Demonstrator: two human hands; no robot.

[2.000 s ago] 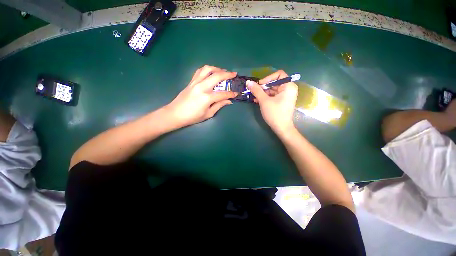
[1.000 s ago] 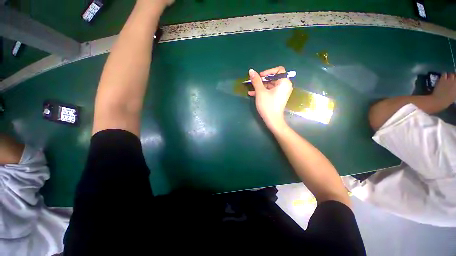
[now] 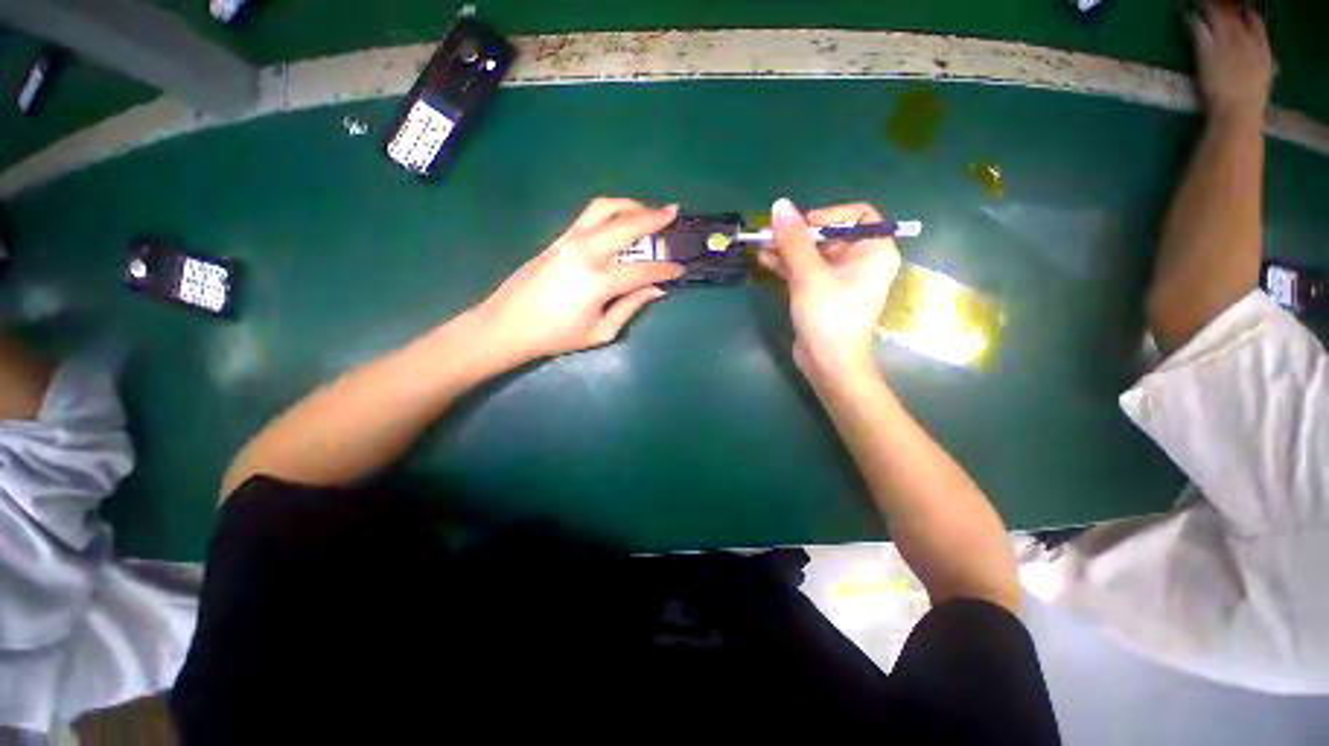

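My left hand (image 3: 583,284) holds a black phone handset (image 3: 697,251) flat on the green bench, its pale label area partly under the fingers. My right hand (image 3: 834,284) holds a slim pen-like tool (image 3: 863,230) with a light rear end. Its tip points left at the handset. A small yellow piece (image 3: 719,242) shows at the tip over the handset's right part; whether it touches the handset I cannot tell. A shiny amber tape sheet (image 3: 933,312) lies right of my right hand.
A handset (image 3: 449,96) lies across the pale rail (image 3: 656,56) at upper left, another (image 3: 182,277) at far left. Amber scraps (image 3: 915,117) and clear film (image 3: 1057,226) lie upper right. Other people's sleeves (image 3: 1232,423) flank both sides; one arm (image 3: 1221,175) reaches over the rail.
My left hand has come back from beyond the rail and now holds a handset. My right hand has moved slightly right with the tool. The right neighbour's arm now reaches across the rail.
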